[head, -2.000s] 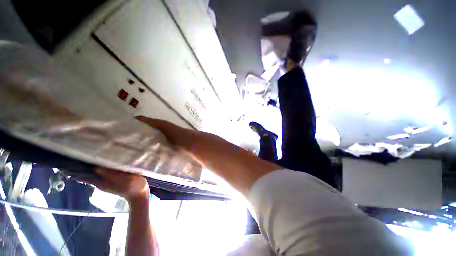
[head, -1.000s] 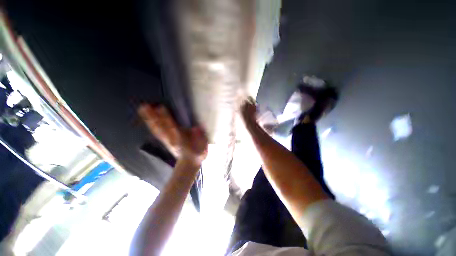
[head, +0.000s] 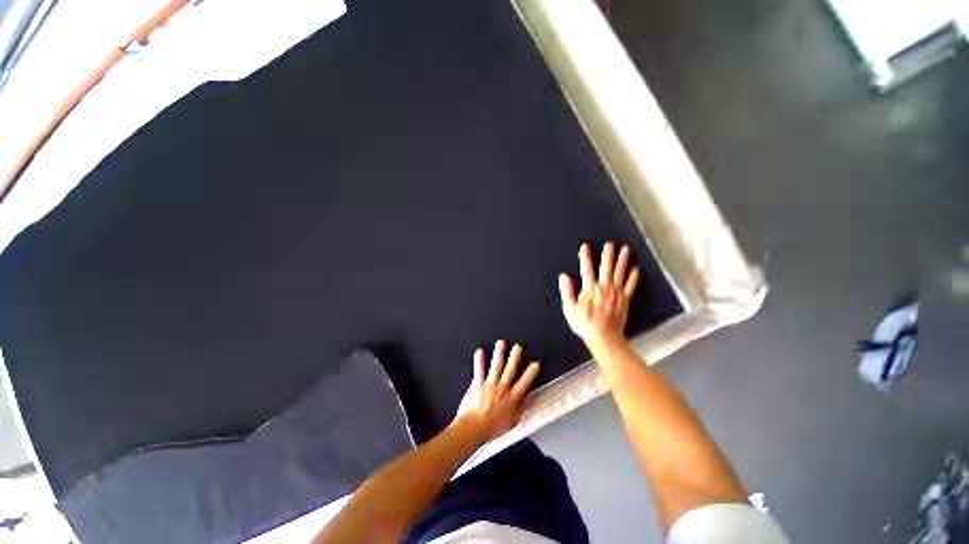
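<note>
A wide dark fabric lay [head: 287, 213] covers most of the table, with a corner at its right end. My right hand [head: 600, 305] lies palm down on the dark fabric near that corner, fingers spread. My left hand [head: 496, 391] lies flat on the fabric near the front edge, fingers spread. Neither hand holds anything. A greyer dark fabric piece [head: 255, 462] lies over the lay at the lower left, its curved edge ending left of my left hand.
A pale, wrapped-looking table border [head: 659, 143] runs along the right side and front. An orange-red line [head: 90, 90] crosses the upper left. A light-blue scrap [head: 890, 345] lies on the grey floor at right. A white object [head: 893, 32] stands at the upper right.
The view has swung to face the top of the lay. Both hands, earlier at the table's edge and side, now rest on the dark fabric. The red buttons are out of view.
</note>
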